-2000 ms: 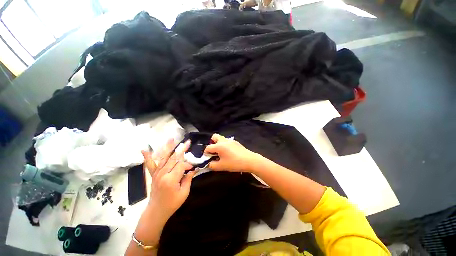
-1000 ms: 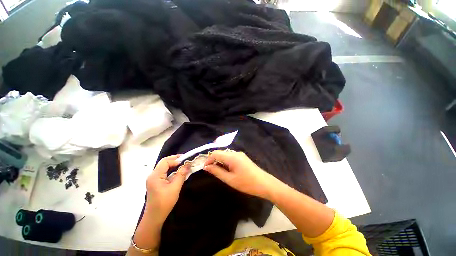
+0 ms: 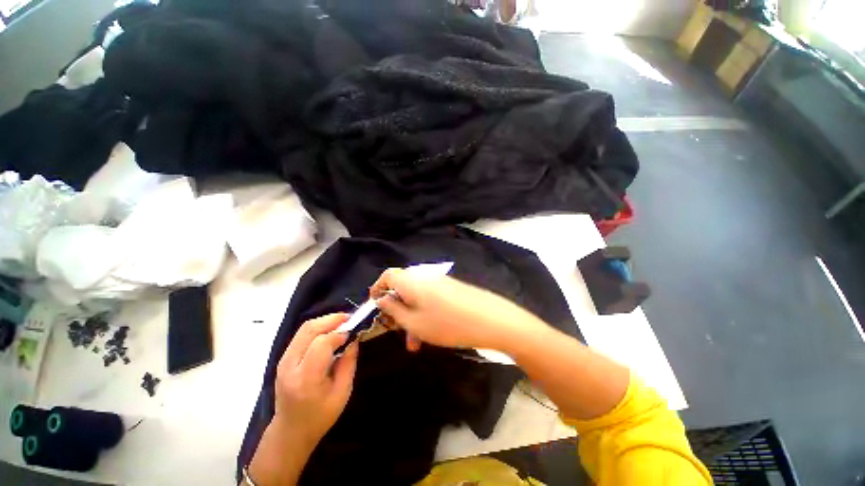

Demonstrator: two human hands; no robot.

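A black garment (image 3: 379,418) lies spread over the table's front edge, under both hands. A white pad piece (image 3: 359,315) with a pointed end shows between the hands, at the garment's opening. My left hand (image 3: 317,372) pinches its left end with thumb and fingers. My right hand (image 3: 427,306) has its fingertips closed at its middle, with the white point showing above the knuckles. A tiny thin dark line shows near the fingertips; whether it is needle or thread I cannot tell.
A large dark garment heap (image 3: 379,114) fills the back. White bundles (image 3: 133,242), a phone (image 3: 190,328), small black pieces (image 3: 116,345) and thread cones (image 3: 66,437) lie left. A dark block (image 3: 612,281) sits at the right edge. A black crate (image 3: 745,457) stands lower right.
The view has shifted, first leftward things towards the rim. The hands have turned the white piece from inside the garment, and it is now tilted, with the right hand over its middle.
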